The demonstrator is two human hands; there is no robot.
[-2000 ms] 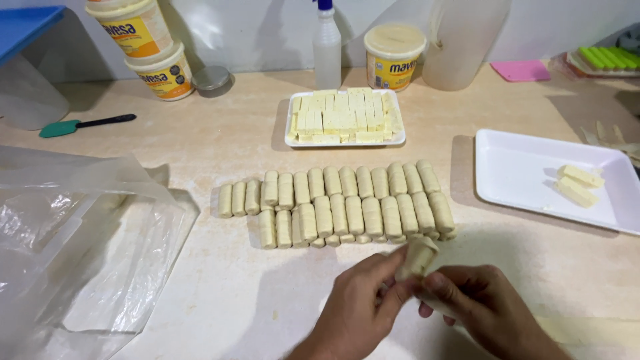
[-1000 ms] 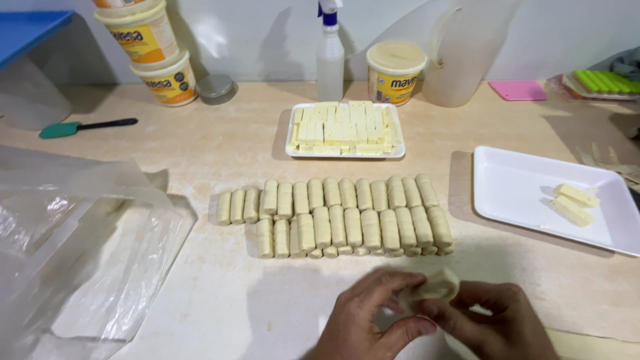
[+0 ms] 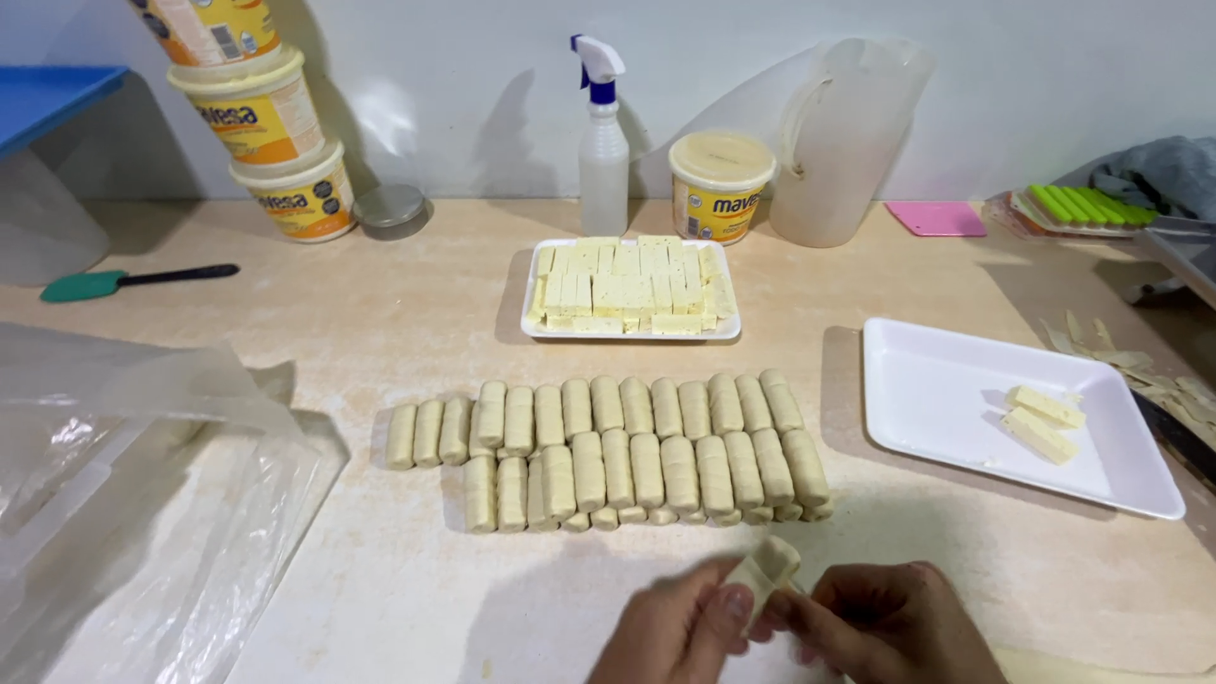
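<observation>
Near the bottom edge, my left hand grips a dough-wrapped piece between thumb and fingers. My right hand pinches the dough at its right side; its fingertips are partly blurred. Just beyond the hands lie stacked rows of wrapped dough rolls. Behind them a white foam tray holds many cut cheese sticks. On the right, a larger white tray carries two loose cheese sticks.
A clear plastic bag spreads over the left side, below a green spatula. Along the wall stand stacked margarine tubs, a spray bottle, another tub and a plastic pitcher. Dough scraps lie at far right.
Between my hands, the dough piece has been turned and its wrap shifted. Both hands remain near the front of the rolls. The rows and trays look unchanged.
</observation>
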